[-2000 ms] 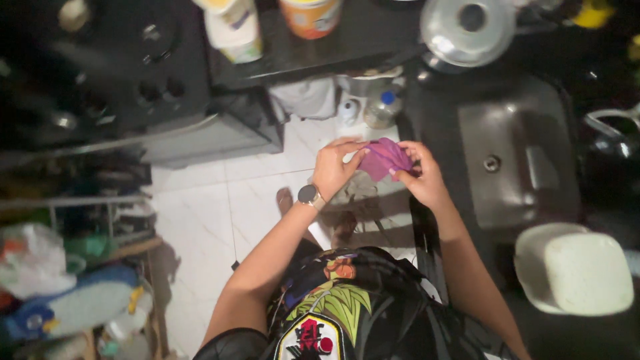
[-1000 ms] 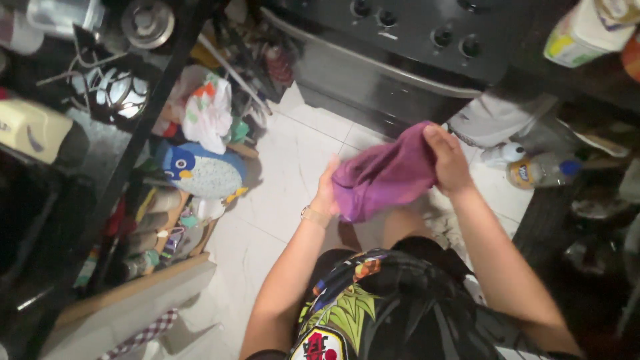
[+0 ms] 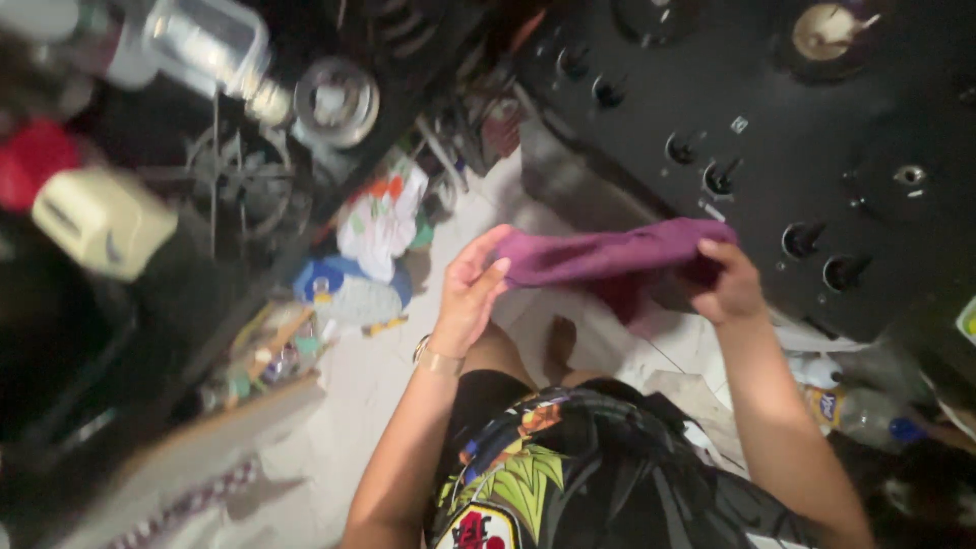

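Note:
A purple cloth [image 3: 610, 255] is stretched between my two hands in front of my body, above the tiled floor and beside the stove's front. My left hand [image 3: 476, 286] pinches its left end between thumb and fingers; a watch band circles that wrist. At the other end, my right hand [image 3: 720, 278] grips the cloth with the thumb on top, the fingers partly hidden by it. Part of the cloth hangs loosely below, blurred.
A black stove top [image 3: 740, 122] with knobs lies at the right. On the dark counter at the left are a pan support [image 3: 240, 179], a cream container [image 3: 103, 221] and a glass container [image 3: 206, 42]. Below it are a plastic bag [image 3: 381, 229] and a blue item [image 3: 351, 290]. A bottle [image 3: 862, 412] stands at the lower right.
The cloth, bunched up two seconds ago, is now drawn out lengthwise between my hands, which are farther apart. The view has turned from the sink to the stove.

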